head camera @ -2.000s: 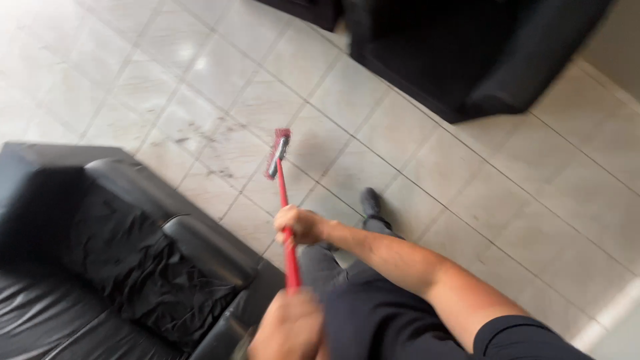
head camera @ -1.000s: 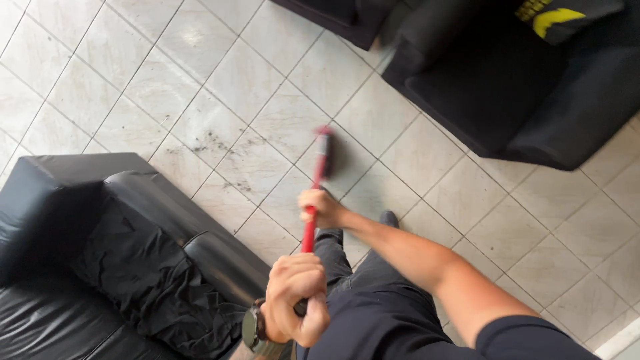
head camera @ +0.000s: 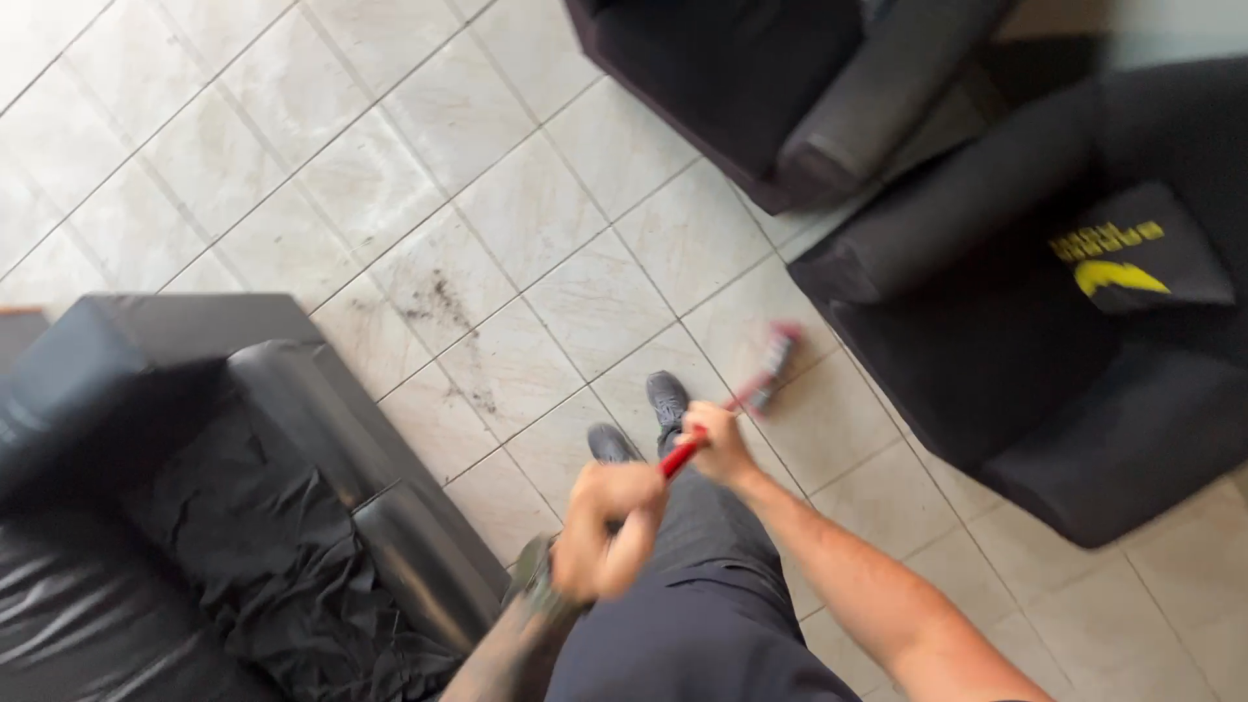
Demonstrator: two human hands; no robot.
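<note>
My left hand (head camera: 612, 526), with a watch at the wrist, grips the upper end of a red broom handle (head camera: 681, 456). Farther down the same handle my right hand (head camera: 719, 444) is closed around it. The broom head (head camera: 777, 369), red and grey and blurred by motion, is over the tiled floor just beyond my right hand, beside the black armchair. Dark loose debris (head camera: 444, 302) lies scattered on the light tiles to the left of my shoes.
A black leather sofa (head camera: 390, 531) with a crumpled black cloth (head camera: 283, 546) on its seat stands at the lower left. Two dark armchairs (head camera: 721, 88) (head camera: 975, 390) fill the upper right; a dark cushion (head camera: 1150, 249) with yellow markings lies on the nearer one.
The broom head has swung to the right, away from the dark debris and toward the armchair. Both hands have stayed on the handle, which now slants more. The view has shifted.
</note>
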